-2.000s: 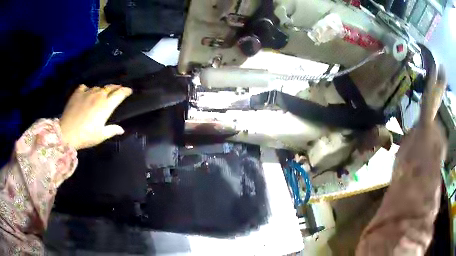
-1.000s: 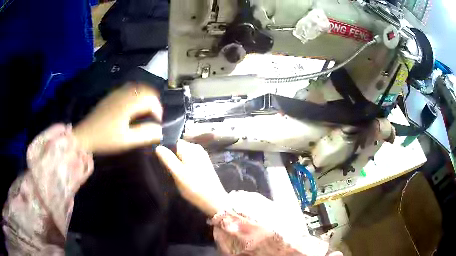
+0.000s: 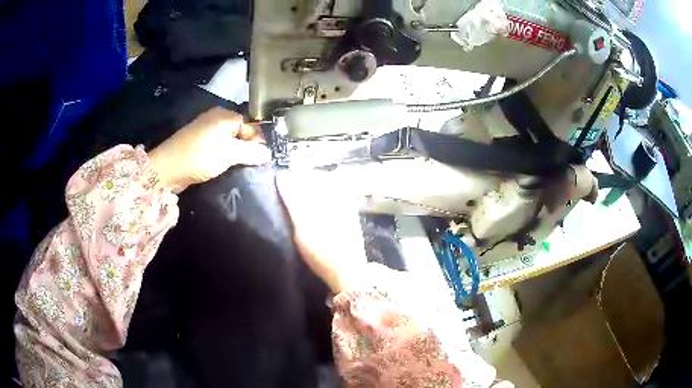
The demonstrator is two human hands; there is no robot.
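A large black fabric panel (image 3: 220, 265) with a small pale curved logo hangs below the left end of the sewing machine head (image 3: 296, 83). My left hand (image 3: 209, 148) pinches the panel's upper edge just left of the presser foot and needle area (image 3: 279, 140). My right hand (image 3: 315, 220), overexposed by the lamp glare, lies along the panel's right side below the needle; its fingertips are washed out. Black binding tape (image 3: 485, 155) runs along the arm through a thin metal guide (image 3: 404, 142). The needle itself cannot be made out.
The pale cylinder arm (image 3: 448, 201) extends right. A grey lamp tube (image 3: 341, 117) with a ribbed hose sits above it. Blue coiled cord (image 3: 459, 265) hangs right of my right hand. The handwheel (image 3: 641, 76) is far right, an open cardboard box (image 3: 599, 326) lower right, blue sheeting (image 3: 64, 83) left.
My right hand has come from the handwheel to the fabric. Both hands have brought the panel up to the needle area; its logo now shows. My left hand has moved right from its earlier place.
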